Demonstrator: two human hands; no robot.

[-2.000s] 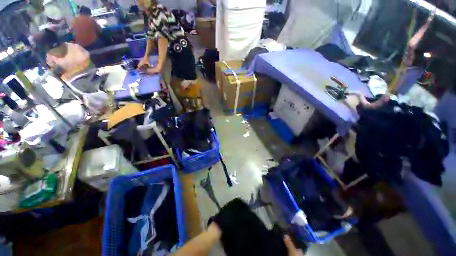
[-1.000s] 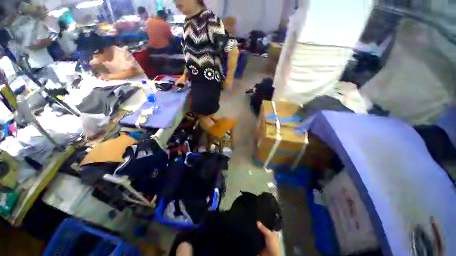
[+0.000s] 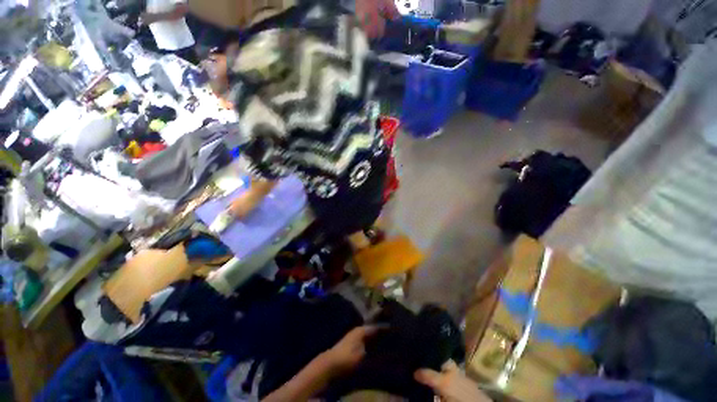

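Observation:
A bundle of black garment pieces (image 3: 401,345) is at the bottom centre, limp and dark. My left hand (image 3: 351,349) holds it from the left side, with the forearm coming up from the bottom edge. My right hand (image 3: 448,382) holds its lower right side, partly cut off by the bottom edge. The fingers under the cloth are hidden. The bundle merges with more dark cloth (image 3: 291,330) behind it on the left, so its edge there is unclear.
A person in a zigzag top (image 3: 314,102) leans over a lilac table (image 3: 271,216) ahead. An orange-brown stool (image 3: 387,259) stands beyond the bundle. A taped cardboard box (image 3: 507,314) is at right. A black heap (image 3: 541,192) and blue crates (image 3: 434,94) are on the floor.
The view has moved forward; the person, stool and cardboard box appear nearer. The purple-covered table at right has mostly left the picture. Both hands still hold the black bundle.

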